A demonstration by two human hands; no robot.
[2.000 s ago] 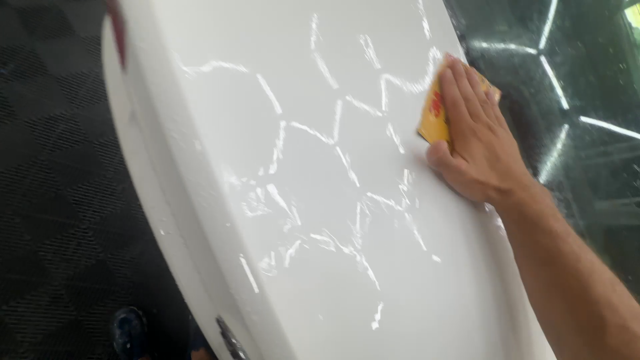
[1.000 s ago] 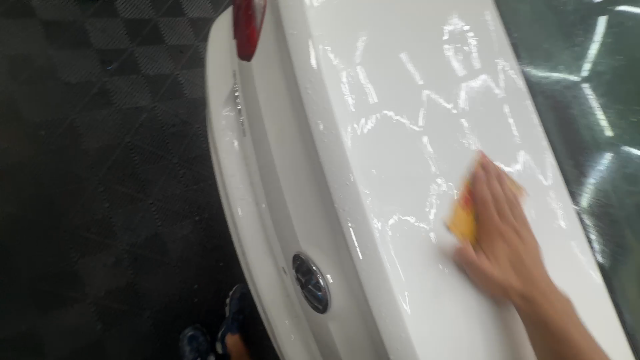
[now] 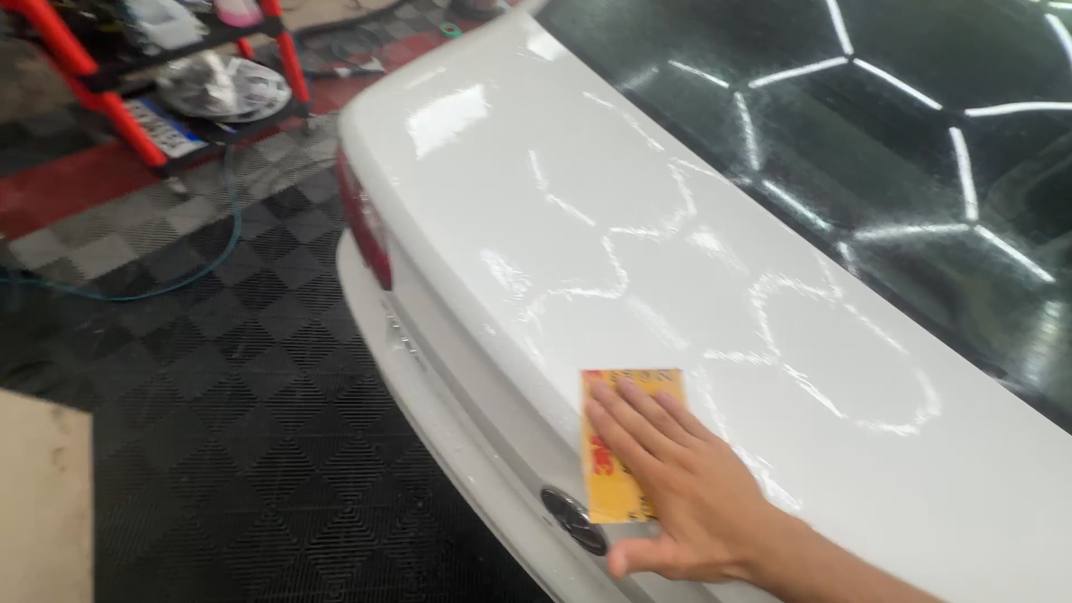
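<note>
My right hand (image 3: 682,486) lies flat on a yellow 3M sheet (image 3: 615,477), probably abrasive paper, pressing it on the white trunk lid (image 3: 536,218) of a car. The fingers point up and left, with the thumb apart near the round badge (image 3: 574,519) at the lid's rear edge. Beyond the lid is the rear window (image 3: 904,167), which reflects a hexagonal pattern of lights. A red tail light (image 3: 363,222) is at the car's rear corner. My left hand is out of sight.
A red-framed rack (image 3: 100,92) with containers and a licence plate stands at the upper left. A thin hose (image 3: 230,243) curves over the dark tiled floor (image 3: 276,402). A pale board (image 3: 46,494) is at the lower left.
The yellow sheet has moved under my right hand from near the window side of the lid to its rear edge beside the badge. The view has swung, bringing in the rack.
</note>
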